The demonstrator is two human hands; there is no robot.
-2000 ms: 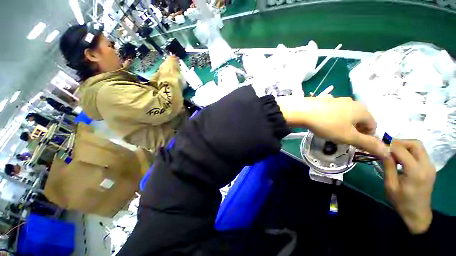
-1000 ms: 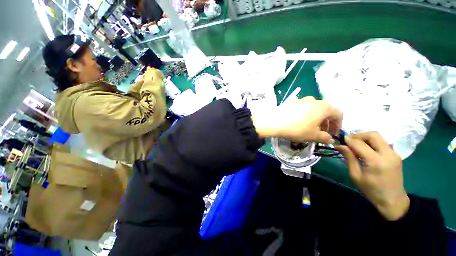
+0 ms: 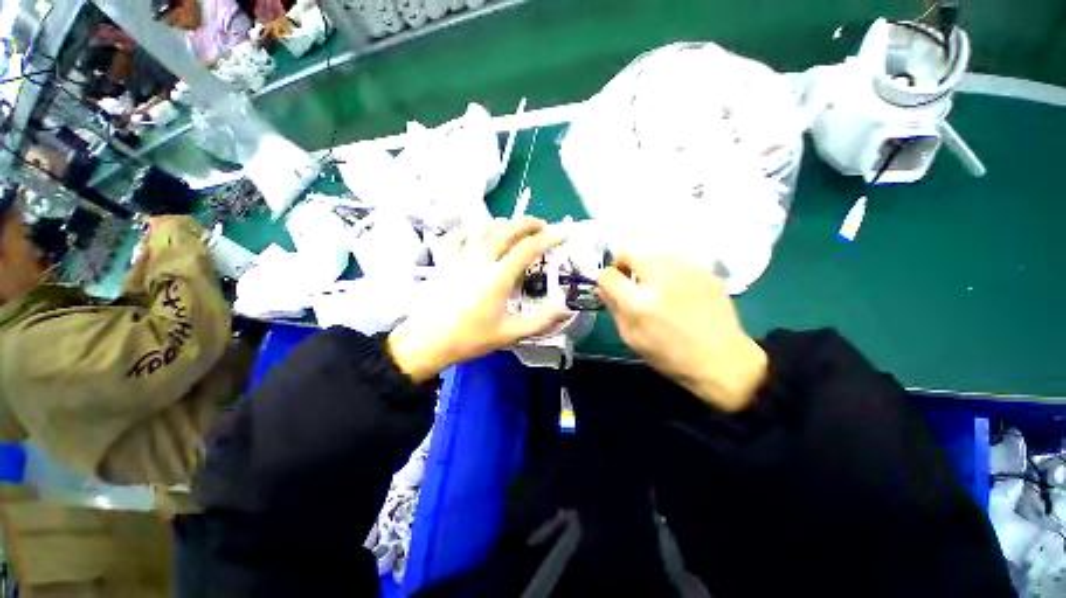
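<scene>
A white camera body (image 3: 546, 350) is at the bench edge in front of me, its round open end partly hidden by my hands. My left hand (image 3: 485, 286) is wrapped around its open end. My right hand (image 3: 672, 315) pinches dark wiring leads (image 3: 581, 284) at the right of the opening; the lead ends are hidden by my fingers. A flat ribbon cable (image 3: 566, 409) with a white, yellow and blue tip hangs below the body.
A clear bag of white parts (image 3: 690, 152) lies behind my hands. A wired camera unit (image 3: 888, 105) stands at right. White covers (image 3: 433, 169) are heaped left. Blue bins (image 3: 468, 467) sit below the edge. A person in a tan jacket (image 3: 129, 339) works at left.
My view has turned right, bringing the camera unit and right bin into view. My left hand has moved from the leads onto the body's open end. My right hand is now closer to the body.
</scene>
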